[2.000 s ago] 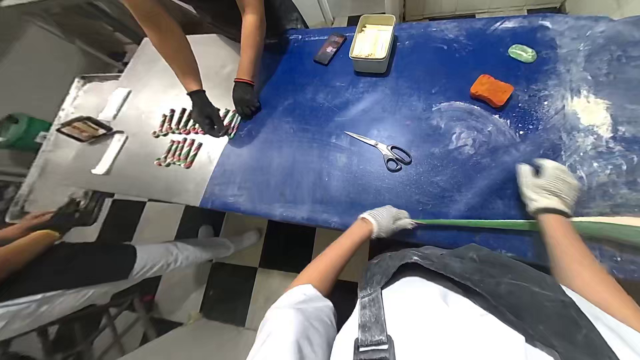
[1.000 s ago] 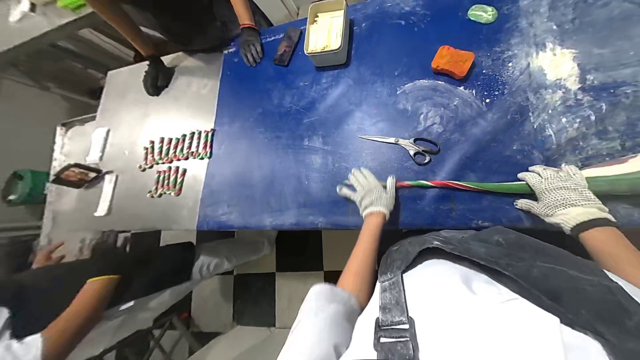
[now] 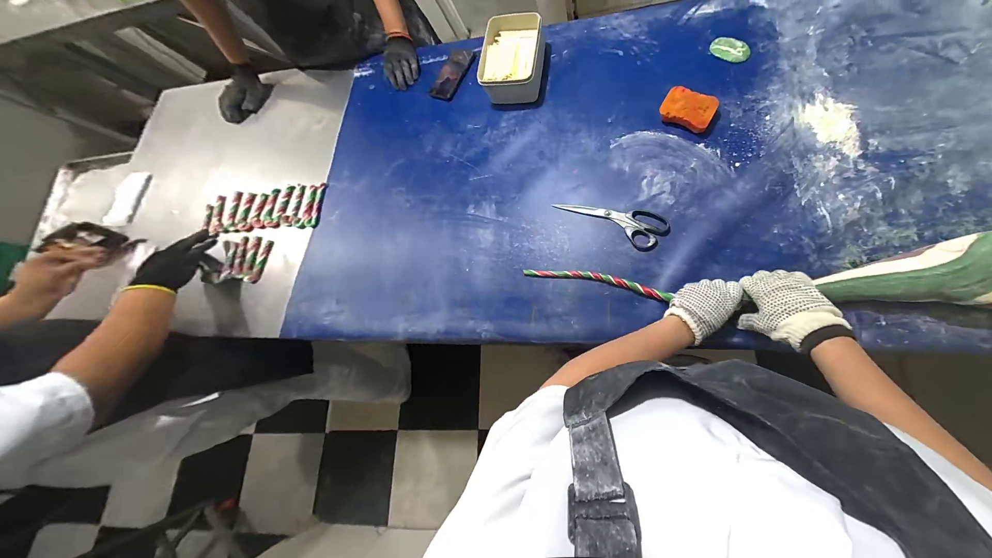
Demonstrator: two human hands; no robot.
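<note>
A rope of candy (image 3: 597, 277), twisted in red, green and white, lies along the near side of the blue table. My left hand (image 3: 707, 305), in a dotted knit glove, grips the rope where its thin twisted part begins. Right beside it, my right hand (image 3: 789, 304), gloved alike, is closed on the thicker part. Beyond that hand the rope widens into a thick green and white candy mass (image 3: 922, 273) that runs off the right edge. Scissors (image 3: 620, 220) with black handles lie beyond the thin rope.
Short striped candy sticks (image 3: 263, 208) lie in two rows on a metal sheet (image 3: 232, 147). Two co-workers' gloved hands are around it. Farther back are a tub (image 3: 513, 62), a dark flat object (image 3: 452, 74), an orange block (image 3: 689, 108), a green disc (image 3: 730, 49) and white powder (image 3: 831, 124).
My left hand has moved right, beside my right hand, and the thin twisted end now lies uncovered. A co-worker's black-gloved hand has reached the candy sticks from the near side.
</note>
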